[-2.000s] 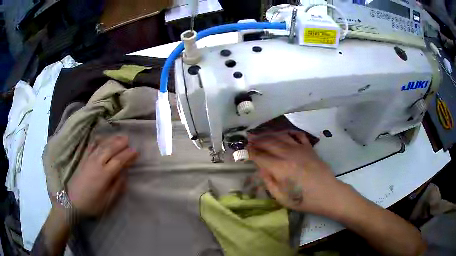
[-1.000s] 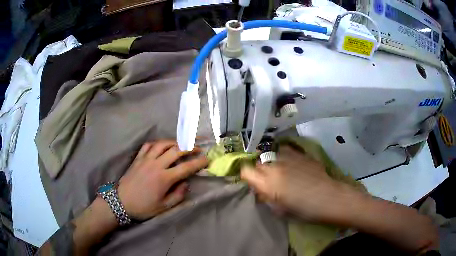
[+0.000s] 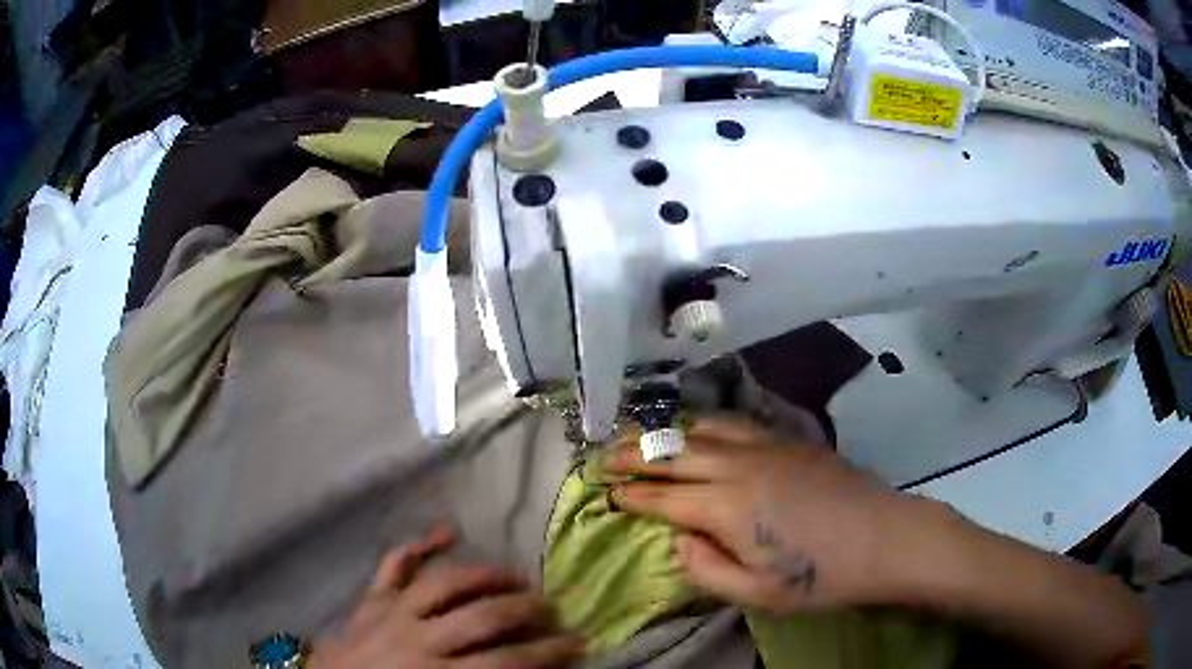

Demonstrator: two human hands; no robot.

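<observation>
The grey-taupe panel [image 3: 301, 379] spreads over the table left of and in front of the machine. The olive-green piece [image 3: 614, 562] lies bunched on it, in front of the presser foot area. My right hand [image 3: 771, 516] lies palm down on the green piece, fingertips close to the needle area under the head. My left hand [image 3: 451, 621] rests on the taupe panel at the bottom of the view, fingers spread and slightly blurred, fingertips touching the green piece's lower left edge. The needle and presser foot are mostly hidden by the head and thread cover [image 3: 595, 314].
The white machine head [image 3: 837, 196] fills the upper right. A blue hose [image 3: 458, 157] curves over its left end, with a white flattened end [image 3: 431, 346] hanging down. Dark brown cloth [image 3: 216, 170] lies behind the panel. White cloth [image 3: 66, 261] is heaped at the left.
Since a second ago, my left hand has moved down, away from the needle area. The green piece now lies more spread out in front of the head. My right hand has flattened on it.
</observation>
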